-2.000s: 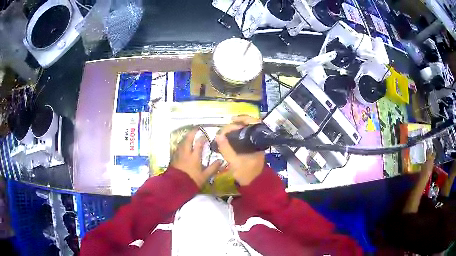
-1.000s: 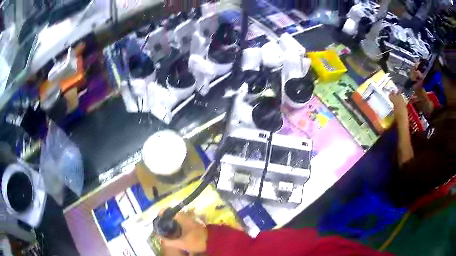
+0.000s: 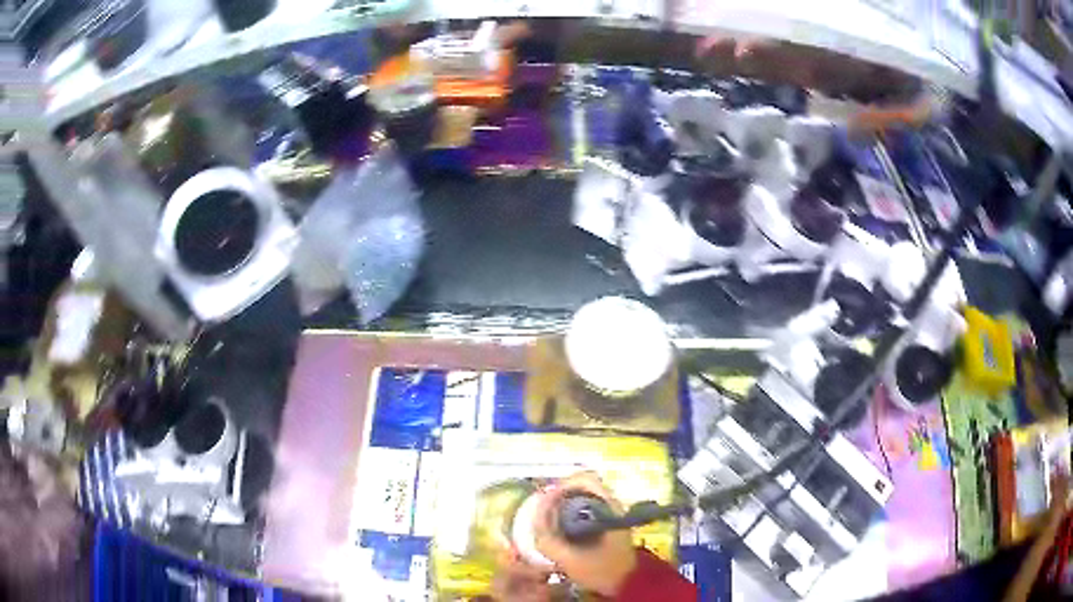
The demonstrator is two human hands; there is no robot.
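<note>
My right hand [image 3: 602, 555] is closed round the black electric screwdriver [image 3: 581, 515], seen from above, over the yellow jig [image 3: 635, 470]. The screwdriver's thick cable runs off to the right. A white part [image 3: 525, 532] shows in the jig's recess, partly covered by my right hand; the screwdriver's tip is hidden. My left hand [image 3: 515, 579] is blurred and cut off by the bottom edge, beside the white part; its grip is unclear. The round white-topped tub [image 3: 619, 345] stands on a brown block behind the jig.
Right of the jig is a compartment tray [image 3: 782, 494], with white camera assemblies [image 3: 694, 229] behind and a yellow bin [image 3: 988, 350] far right. Back left are a large white ring housing [image 3: 221, 241] and a clear bag [image 3: 374, 235]. A blue crate [image 3: 147, 570] is lower left.
The view swung right, then returned and tilted up, so the jig sits lower and more of the line shows. My left hand is now mostly cut off. My right hand still holds the screwdriver.
</note>
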